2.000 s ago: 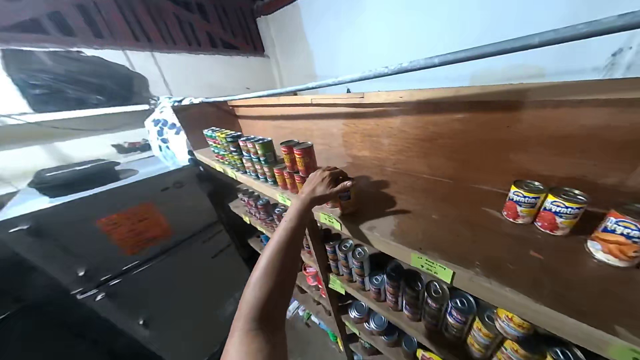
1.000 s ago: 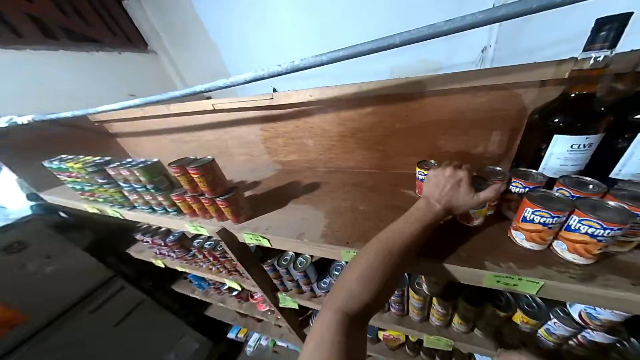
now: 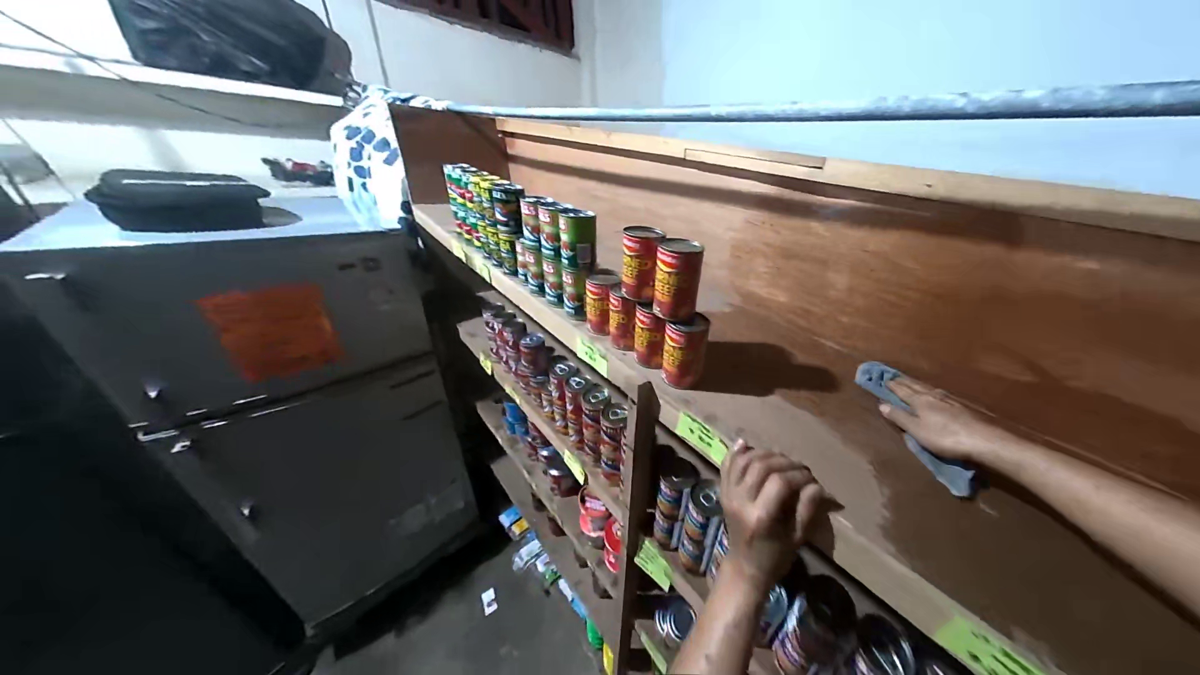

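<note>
My right hand [image 3: 933, 422] presses a blue-grey cloth [image 3: 937, 466] onto the top wooden shelf [image 3: 806, 436], near the back panel; a damp-looking darker patch surrounds it. My left hand [image 3: 771, 502] rests on the shelf's front edge with curled fingers, just right of a green price tag [image 3: 701, 437]. To the left of both hands stand stacked red cans [image 3: 684, 352], two high, their shadow falling on the board. Beyond them are green-labelled cans [image 3: 577, 239] and yellow-green cans [image 3: 487, 202], also stacked.
Lower shelves hold many cans [image 3: 595, 417], some directly under my left hand [image 3: 698, 525]. A wooden upright [image 3: 640, 469] divides them. A metal pipe [image 3: 844, 105] runs above the back panel. A grey refrigerator [image 3: 309, 375] stands at left, with a black case [image 3: 178, 199] on top.
The cloth is now under my right hand on the shelf, and my left hand is at the front edge. One second ago a hand was on cans farther right. The view has swung left.
</note>
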